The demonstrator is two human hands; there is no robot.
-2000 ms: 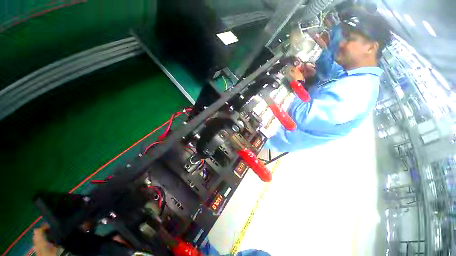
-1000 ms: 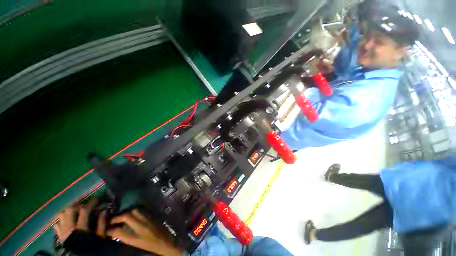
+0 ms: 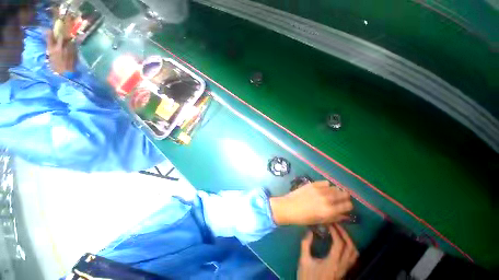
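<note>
A black round watch head [image 3: 321,244] is between the thumb and fingers of my right hand [image 3: 331,260], low at the right. My left hand [image 3: 314,205] reaches in from the left just above it, palm down with fingers curled. A dark piece [image 3: 350,217] shows under its fingertips; whether they grip it is hidden. A watch head [image 3: 301,182] lies partly behind my left hand. Another watch head [image 3: 279,165] lies on the teal mat [image 3: 230,158] to its left.
A black fixture [image 3: 399,251] stands right of my hands. A metal-rimmed tray [image 3: 203,87] with red and yellow items is at upper left. Two watch heads [image 3: 334,121] [image 3: 256,78] lie on the green strip beyond the red line. A person in blue [image 3: 71,120] sits at left.
The view has swung left, from the fixture with red handles to the mat and tray. My hands, side by side at the fixture's near end before, are now over the mat with a watch head.
</note>
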